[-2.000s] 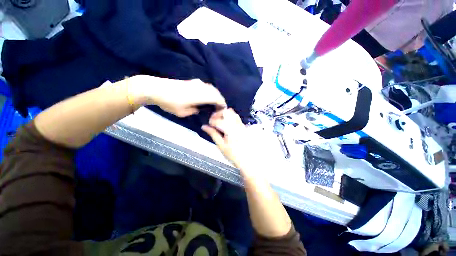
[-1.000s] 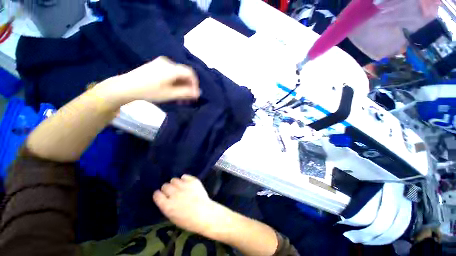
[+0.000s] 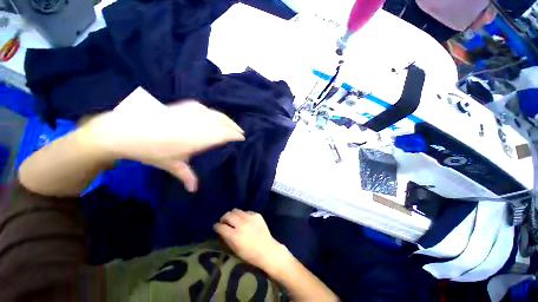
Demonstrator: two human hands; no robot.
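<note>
A navy garment [image 3: 236, 106] lies on the white machine table, reaches the needle area and hangs over the front edge towards my lap. The white sewing machine [image 3: 377, 65] stands to its right; the cloth edge lies at the presser foot [image 3: 307, 112]. My left hand [image 3: 189, 133], blurred, is over the cloth with thumb and fingers apart and nothing seen in it. My right hand [image 3: 245, 233] is low, at the hanging cloth near my lap, fingers curled; whether it pinches the cloth is hidden.
A dark shiny wrapped block [image 3: 378, 171] and a small black box [image 3: 420, 197] lie on the table right of the needle. A slim silver tool [image 3: 334, 150] lies nearer. Blue crates [image 3: 44, 138] stand at left, orange-handled scissors [image 3: 10, 48] far left, white cloth [image 3: 472, 245] at right.
The hands have parted from the cloth edge near the needle. The garment now hangs over the front edge. My right hand has moved down to my lap; my left hand has opened above the cloth.
</note>
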